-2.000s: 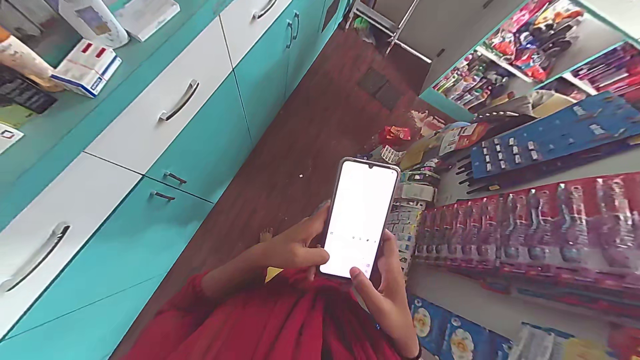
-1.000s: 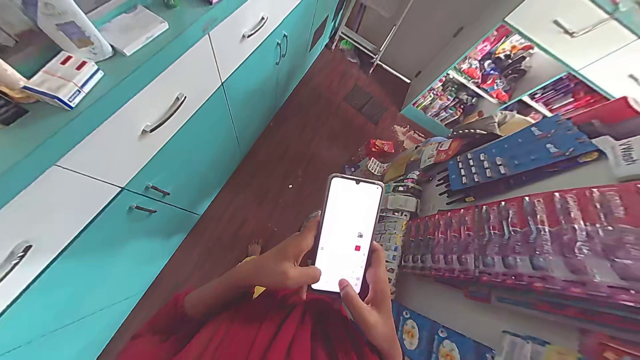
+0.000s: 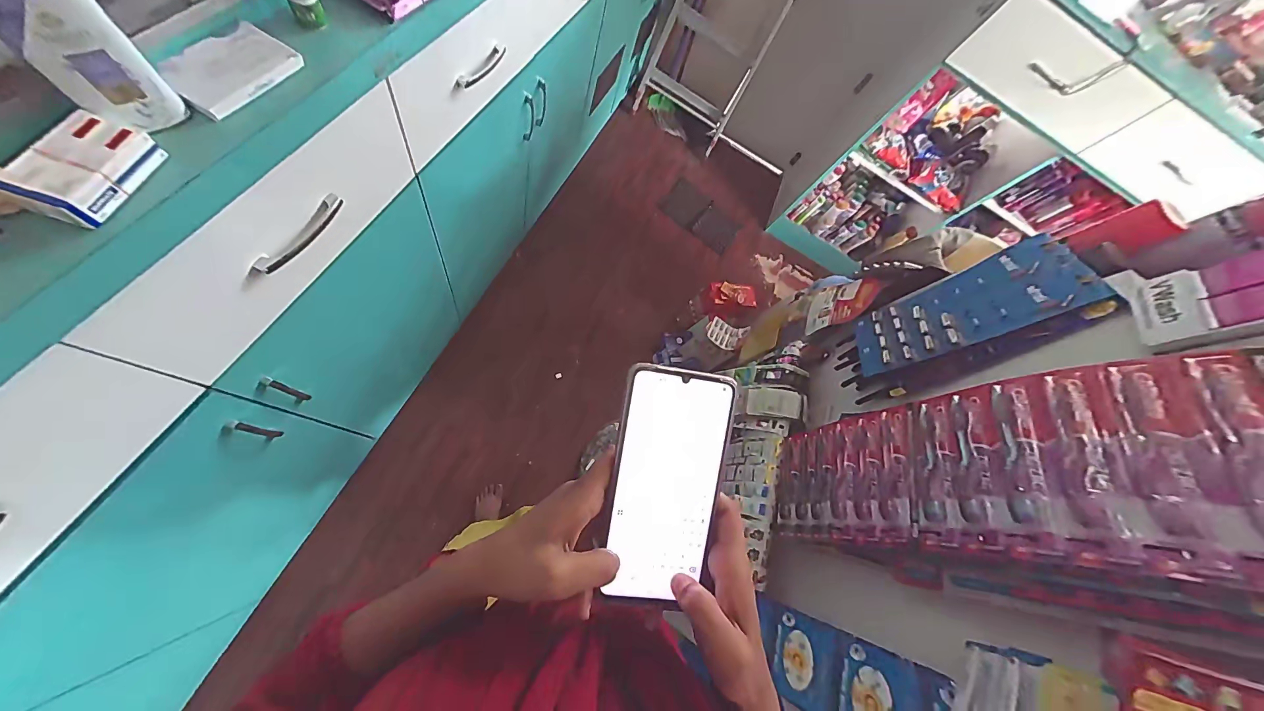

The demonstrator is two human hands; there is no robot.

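A smartphone (image 3: pixel 671 474) with a bright, washed-out screen is held upright between my two hands, low in the middle of the view. My left hand (image 3: pixel 553 553) grips its left edge, with the thumb at the lower left corner of the screen. Around the right edge wraps my right hand (image 3: pixel 723 612), its thumb on the lower right of the screen. Small key-like marks show on the lower part of the screen. The fingers behind the phone are hidden. Red cloth lies below both hands.
Teal and white drawers (image 3: pixel 316 247) line the left, under a counter (image 3: pixel 346 74) with boxes and a bottle. On the right are hanging packs of toothbrushes (image 3: pixel 997 464) and a blue display card (image 3: pixel 978 306). A metal ladder (image 3: pixel 731 69) stands at the back on the brown floor (image 3: pixel 553 326).
Both hands keep hold of the phone throughout. The thumbs have shifted slightly at the lower screen. The view has turned a little to the right.
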